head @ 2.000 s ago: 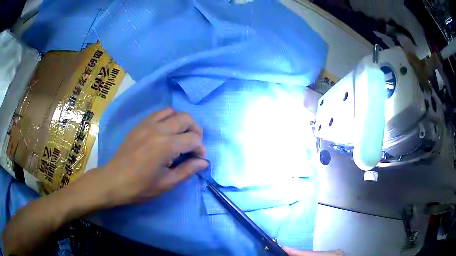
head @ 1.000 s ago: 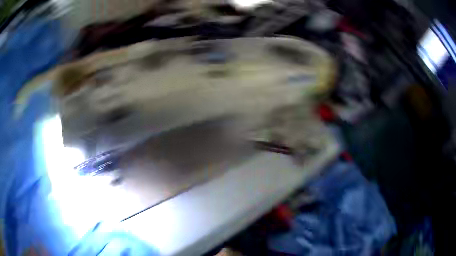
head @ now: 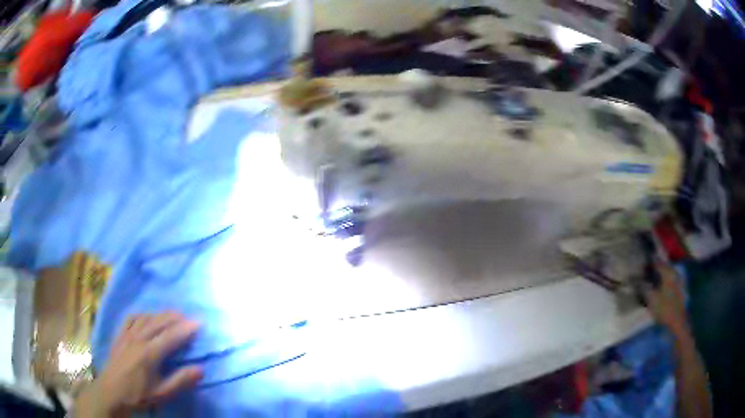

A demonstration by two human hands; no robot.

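Observation:
The light-blue garment panel [head: 196, 318] lies on the table left of the sewing machine, partly washed out by white lamp glare. My left hand [head: 147, 359] is at the lower left, resting on the panel with fingers apart. My right hand [head: 670, 295] is at the far right, by the machine's right end; its fingertips are blurred beside small metal parts, and I cannot tell whether it holds anything. The cream-white sewing machine [head: 474, 155] spans the view, with blurred blue lettering at its right. The needle area [head: 347, 220] is mostly lost in glare. No scissors show.
Blue cloth [head: 131, 147] is heaped at upper left beside a red item [head: 53, 49]. A cardboard patch with yellow tape [head: 69, 314] is at the left. The white table edge [head: 506, 331] runs below the machine. More blue cloth [head: 645, 367] hangs at lower right.
The view has swung right to the machine. My left hand has let go of the dark-bladed tool it was touching. My right hand now shows at the machine's right end.

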